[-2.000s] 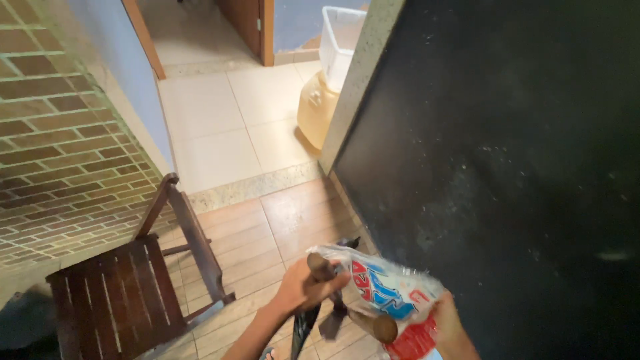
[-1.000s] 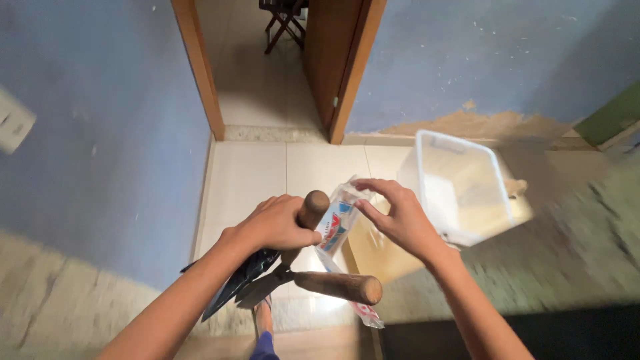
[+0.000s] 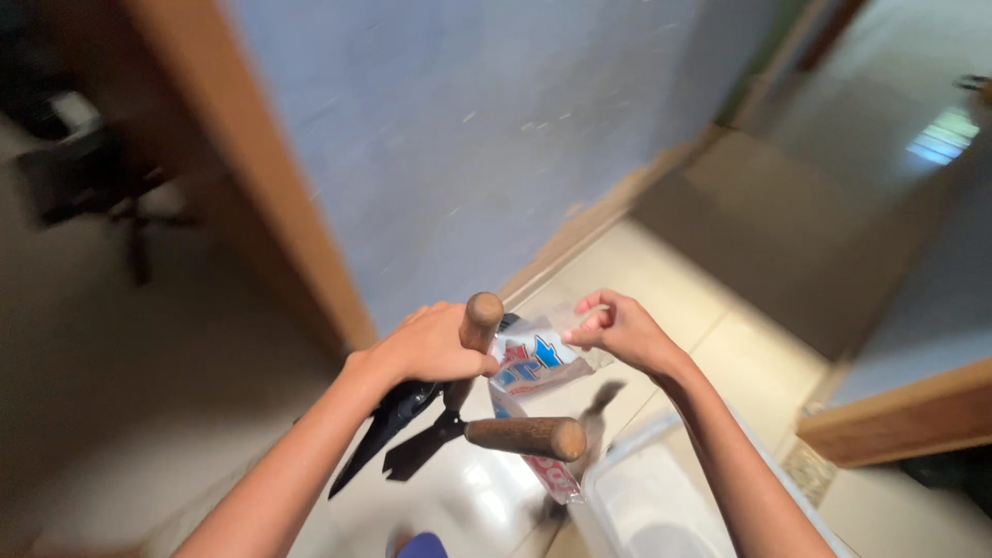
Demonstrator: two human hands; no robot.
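My left hand (image 3: 434, 341) is closed around one wooden handle of hedge shears (image 3: 523, 438), whose other wooden handle points right and whose dark blades point down to the left. Black plastic (image 3: 407, 403) hangs under the same hand. A clear plastic bag with red and blue print (image 3: 535, 360) stretches from my left hand to my right hand (image 3: 616, 333), whose fingertips pinch its upper right edge. The lower part of the bag dangles behind the shears' handle.
A clear plastic bin (image 3: 659, 496) stands on the tiled floor below my right forearm. Just left of it is a blurred cat (image 3: 593, 426). A blue wall (image 3: 480, 139) rises ahead, between a wooden door frame (image 3: 256, 155) and a passage with a dark floor (image 3: 767, 232). A blurred chair (image 3: 101, 178) is at left.
The view has swung right, past the door frame. Both hands still hold the bag, and the shears remain in my left hand. The cat has come into view beside the bin.
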